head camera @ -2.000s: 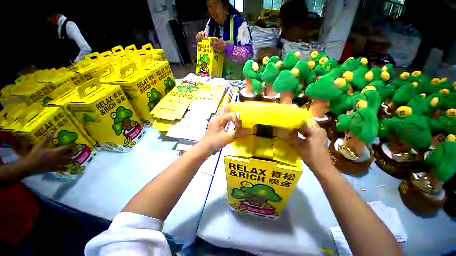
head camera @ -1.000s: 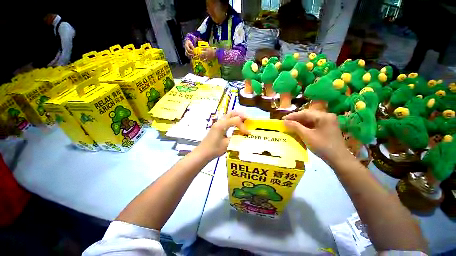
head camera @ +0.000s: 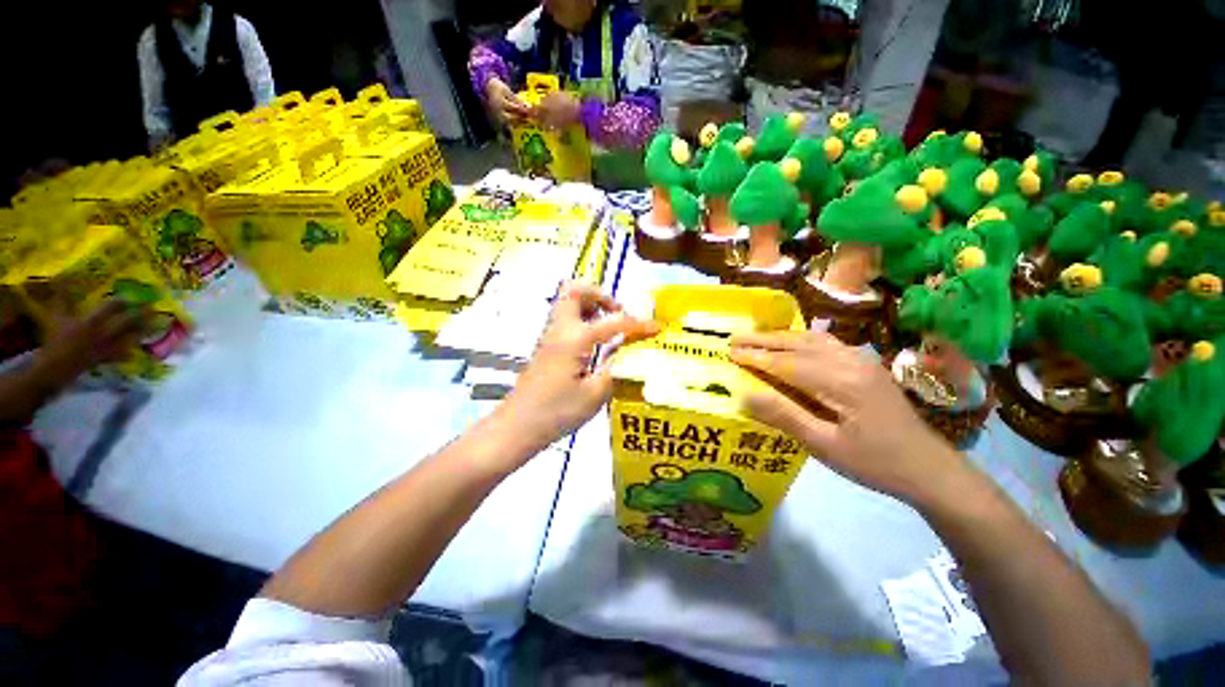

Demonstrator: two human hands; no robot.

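Observation:
A yellow gift box [head camera: 699, 472] stands upright on the table in front of me, with black "RELAX & RICH" lettering and a green tree picture facing me. Its yellow handle with a slot stands up at the back of the lid. My left hand [head camera: 571, 362] holds the box's upper left side, with its fingertips on the lid beside the handle. My right hand [head camera: 840, 403] lies over the lid's right side, its fingers flat on the top panel in front of the handle. The inside of the box is hidden.
Flat box blanks [head camera: 504, 269] lie mid-table. Finished boxes [head camera: 329, 222] stand at left. Plush tree toys [head camera: 967, 322] with brown pots crowd the right. White printed slips [head camera: 931, 611] lie at the near right. Another person's hand [head camera: 87, 336] touches a box at left; a person [head camera: 591, 81] holds one opposite.
The lid panels are now folded down around the raised handle, and my right hand has moved forward onto the lid. At left, another person's hand has come in and boxes have shifted away.

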